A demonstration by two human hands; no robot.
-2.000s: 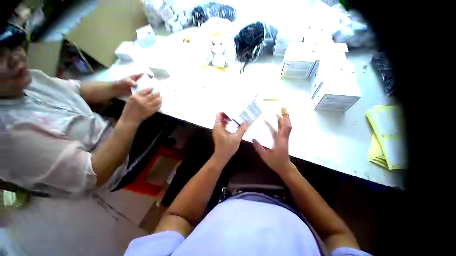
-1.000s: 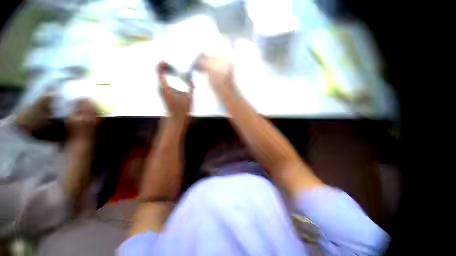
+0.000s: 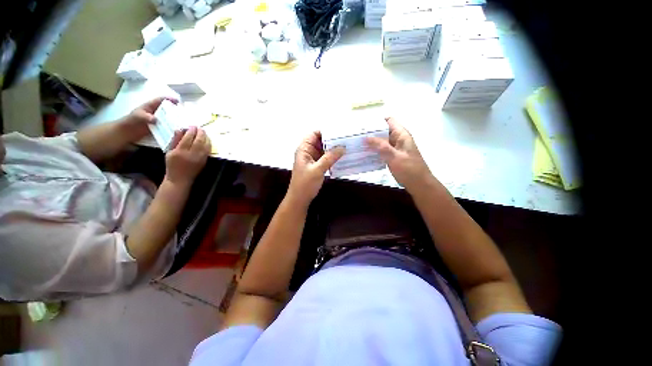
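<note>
A white earbud retail box [image 3: 356,159] is held at the table's front edge, its printed side with small dark text facing me. My left hand [image 3: 312,166] grips its left end, thumb on the printed face. My right hand [image 3: 402,153] holds its right end, with fingers or thumb against the face. A thin yellow strip [image 3: 368,105] lies on the white tabletop [image 3: 286,136] beyond the box. I cannot tell whether a sticker is under my fingertips.
A person [image 3: 78,207] at the left holds another white box [image 3: 166,125]. Box stacks [image 3: 477,84] stand at the back right, yellow sticker sheets [image 3: 550,139] at the right edge. Dark cords in a clear bag [image 3: 320,21] and small white cases [image 3: 275,44] lie at the back.
My right hand was apart from the box with fingers spread; now it is on the box. The box has turned so its long side lies level. The view was blurred and swung in between.
</note>
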